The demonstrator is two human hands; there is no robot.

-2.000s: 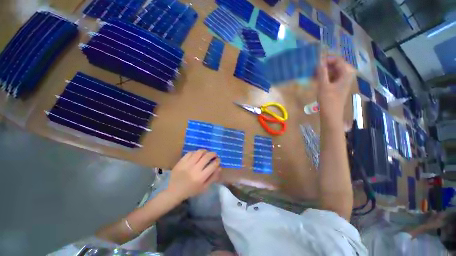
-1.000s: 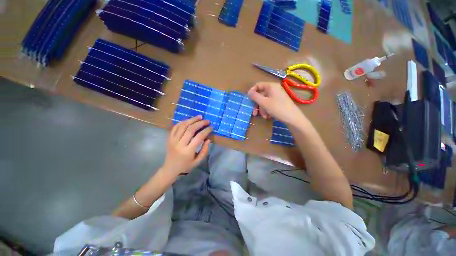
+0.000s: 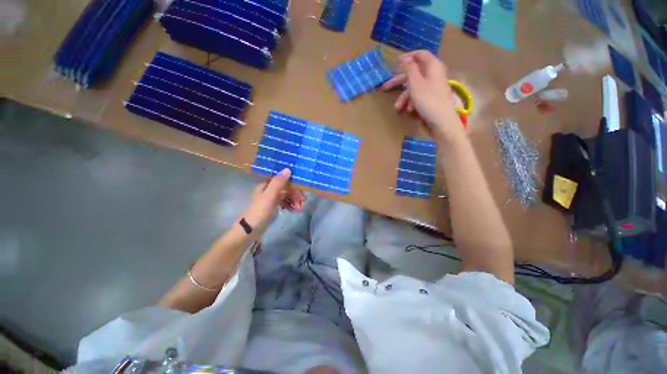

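Observation:
A bright blue solar cell (image 3: 318, 153) lies near the table's front edge. My left hand (image 3: 274, 199) rests a fingertip on its near edge, holding nothing. My right hand (image 3: 428, 91) is farther out, its fingertips at the right edge of a tilted cut cell piece (image 3: 358, 74); whether they grip it is unclear. Another cut cell piece (image 3: 417, 168) lies right of the cell. Scissors (image 3: 462, 96) are mostly hidden behind my right hand; part of the yellow loop and a bit of red-orange show.
A single tabbed cell (image 3: 189, 98) lies left, with tabbed cell stacks (image 3: 223, 29) behind. Right are a white bottle (image 3: 530, 84), loose ribbon pieces (image 3: 518, 161), a black iron stand (image 3: 562, 164) and the soldering station (image 3: 622, 175) with cables. More cells and a teal sheet (image 3: 497, 25) lie farther back.
My right hand has moved from the blue cell's right edge outward, to the tilted cut piece. My left hand has drawn back from lying across the cell to a fingertip at its near edge.

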